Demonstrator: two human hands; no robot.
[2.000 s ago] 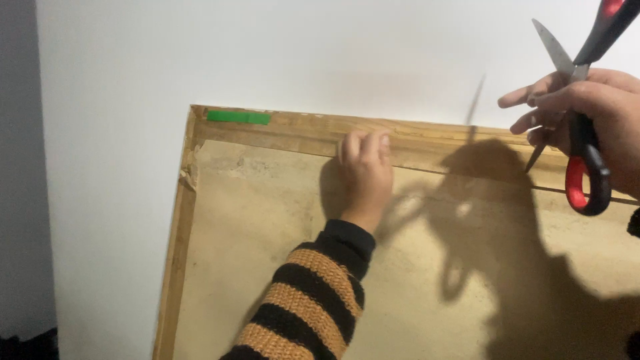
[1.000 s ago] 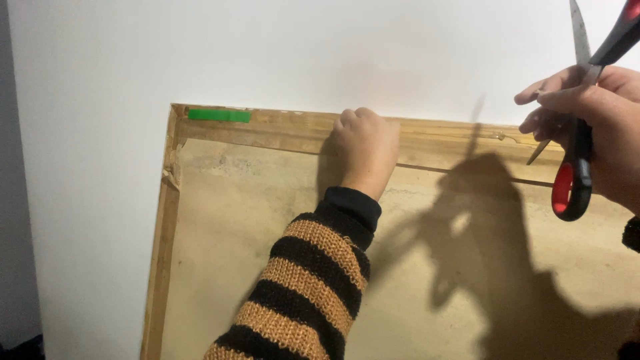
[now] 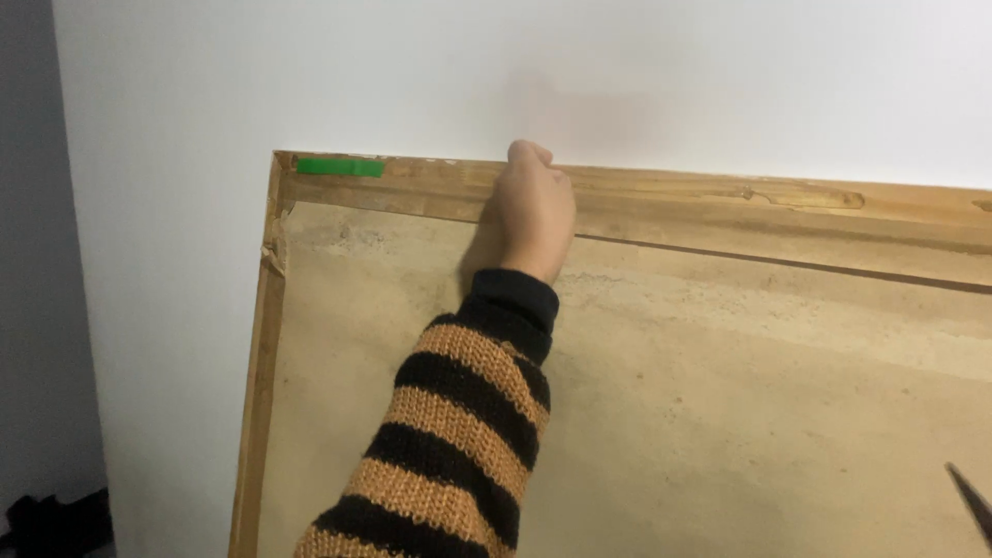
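My left hand [image 3: 536,209], in a black and tan striped knit sleeve, is curled against the top bar of a wooden frame [image 3: 659,203]; whether it grips the bar or something small is hidden. A strip of green tape [image 3: 339,167] lies on the bar near the frame's left corner. Inside the frame is a stained beige backing sheet [image 3: 697,403]. At the lower right edge shows the dark pointed tip of a scissor blade [image 3: 969,500]. My right hand is out of view.
Behind the frame stands a white wall [image 3: 170,232]. A grey surface [image 3: 39,271] is at the far left, with a black object [image 3: 58,523] low down. Torn paper [image 3: 273,260] sticks out at the frame's left side.
My right hand, which held the red and black scissors over the frame's right part, has gone out of view, and its shadow with it. My left hand now sits at the bar's upper edge.
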